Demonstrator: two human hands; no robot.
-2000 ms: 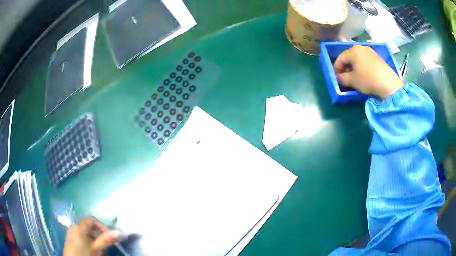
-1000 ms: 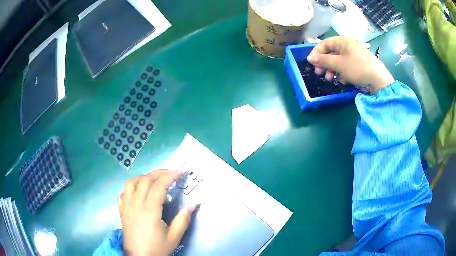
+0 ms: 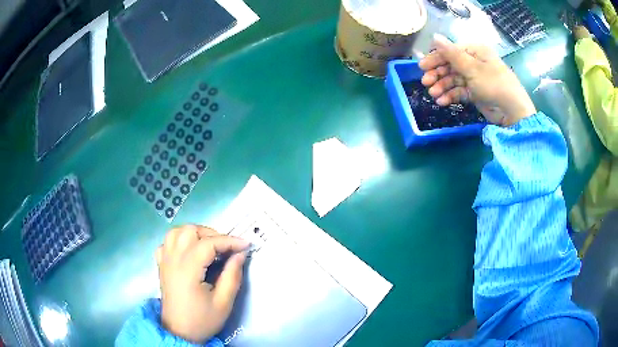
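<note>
A grey tablet back cover [image 3: 298, 291] lies on a white interleaf sheet [image 3: 366, 284] at the bottom centre, with a small dark round spot in its camera area. My left hand [image 3: 200, 278] rests over the cover's upper left corner, thumb and forefinger tips together beside the camera area; whether they hold a tiny part cannot be told. My right hand [image 3: 474, 78] is over the blue parts bin [image 3: 406, 125], fingers curled, with forefinger and thumb raised; anything between the tips is too small to tell. Small black parts [image 3: 434, 112] lie in the bin.
An adhesive ring sheet [image 3: 177, 149] and a blister tray [image 3: 54, 227] lie left. More covers [image 3: 64, 95] lie at the upper left. A cardboard core [image 3: 379, 41] stands behind the bin. A white paper piece [image 3: 332, 176] lies mid-bench. Another person's yellow-green sleeve [image 3: 600, 95] is far right.
My left hand has moved from the lower left onto the cover's corner, and its thumb and forefinger have closed together. My right hand's fingertips have lifted from inside the bin.
</note>
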